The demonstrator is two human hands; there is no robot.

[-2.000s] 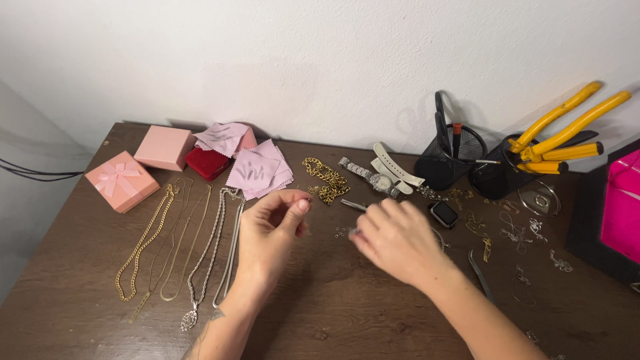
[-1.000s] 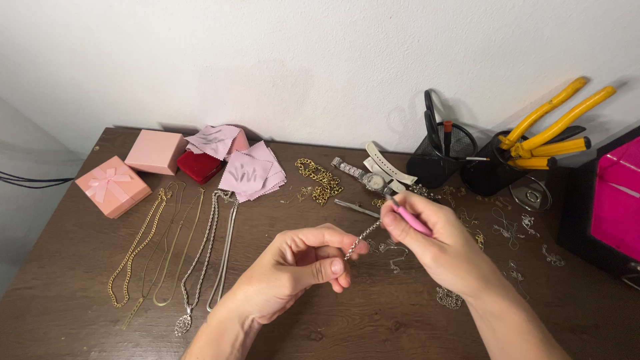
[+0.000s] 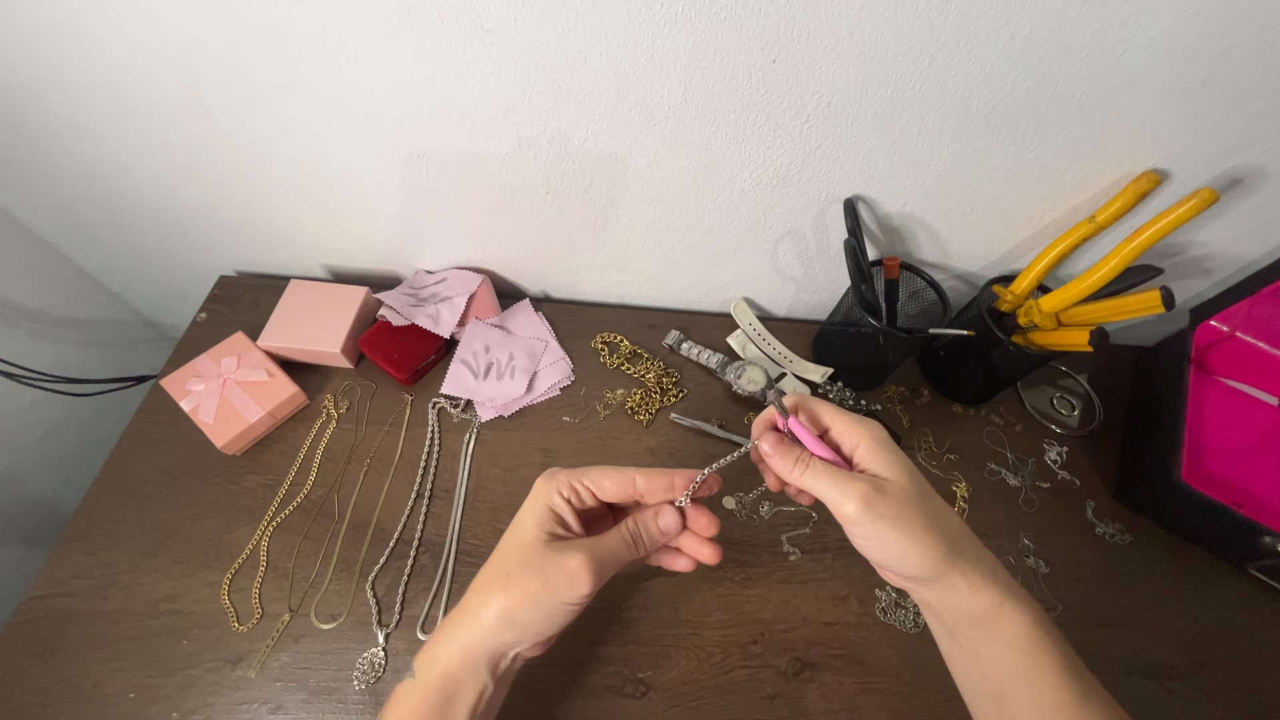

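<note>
My left hand (image 3: pixel 610 530) pinches one end of a short silver-coloured chain (image 3: pixel 716 472) between thumb and fingers. The chain rises to my right hand (image 3: pixel 850 480), which grips its other end together with a small pink-handled tool (image 3: pixel 812 441); the tool's kind cannot be told. Behind the hands lie metal tweezers (image 3: pixel 705 428), a silver wristwatch (image 3: pixel 745 376) and a heap of gold chain (image 3: pixel 645 385). A thin silver chain with a round disc (image 3: pixel 790 515) is on the wood between the hands. Several gold and silver necklaces (image 3: pixel 400 520) are laid out at left.
Two pink gift boxes (image 3: pixel 315 320), a red velvet box (image 3: pixel 403 350) and pink polishing cloths (image 3: pixel 500 365) stand at back left. Black mesh cups (image 3: pixel 880 310) hold tools, including yellow-handled pliers (image 3: pixel 1125 235). Tangled chains (image 3: pixel 1015 470) lie at right beside a black case with pink lining (image 3: pixel 1235 410).
Two seconds ago the hands were apart, with no pink tool visible. The pink-handled tool then appeared in my right hand, with the chain stretched between both hands. Little has changed in the last second.
</note>
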